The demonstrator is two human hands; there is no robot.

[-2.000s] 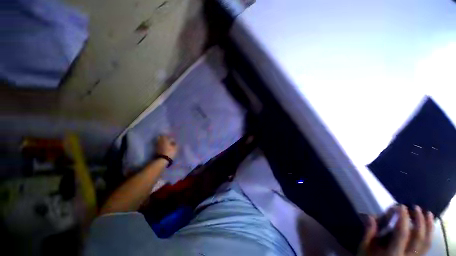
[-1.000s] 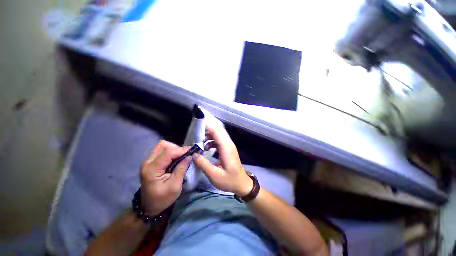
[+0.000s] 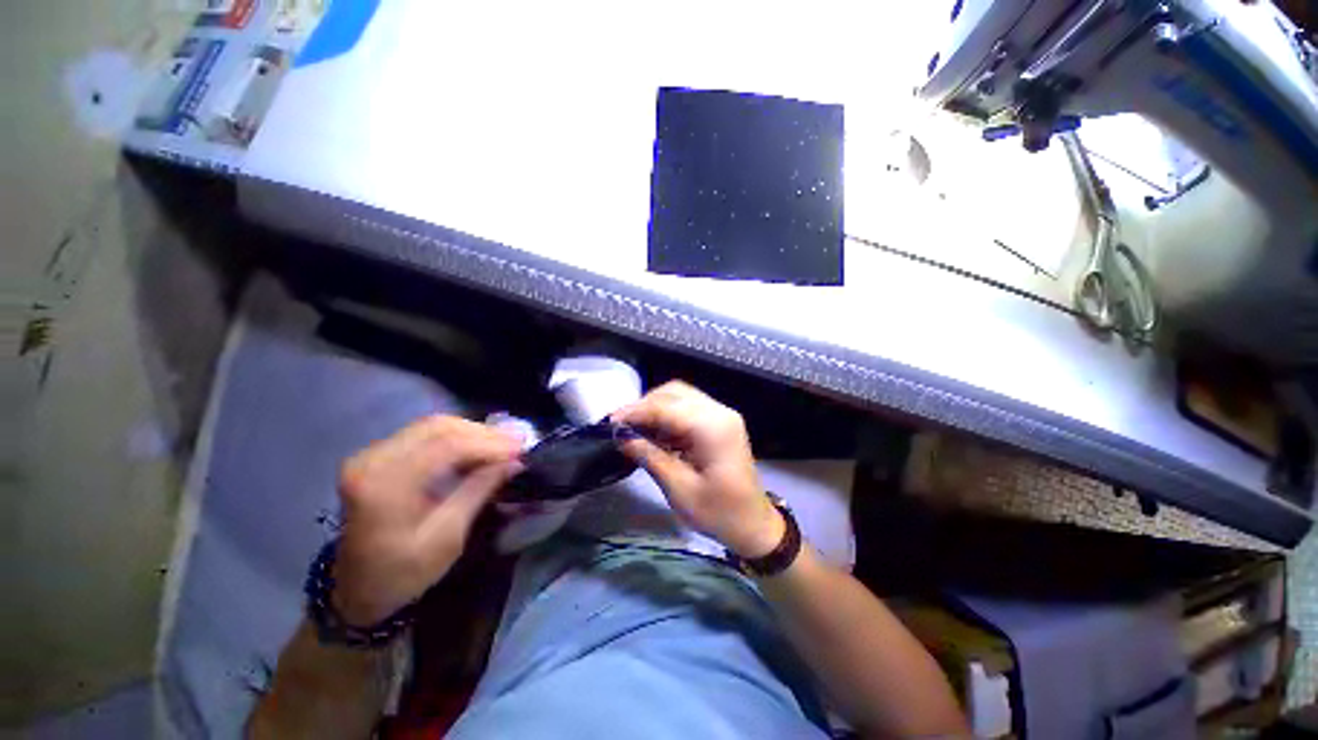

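A piece of black fabric (image 3: pixel 575 460) with pale parts is held over my lap, below the table's front edge. My left hand (image 3: pixel 422 506) pinches its left end. My right hand (image 3: pixel 698 460) pinches its right end. The black part is stretched between both hands. A pale rolled or folded part (image 3: pixel 596 388) stands up behind it. A small black square fabric piece (image 3: pixel 746 188) lies flat on the white table, beyond my hands.
The sewing machine (image 3: pixel 1207 123) stands at the right. Scissors (image 3: pixel 1101 268) lie beside it. The table (image 3: pixel 477 159) has a ruler-marked front edge. A printed sheet (image 3: pixel 217 87) and a blue item (image 3: pixel 336 32) are at the far left. Pale cloth (image 3: pixel 311 419) hangs left of my lap.
Both hands have moved apart, opening the black fabric between them. Earlier, my left hand was low on pale cloth and my right hand was at the table edge; the view has turned toward the machine.
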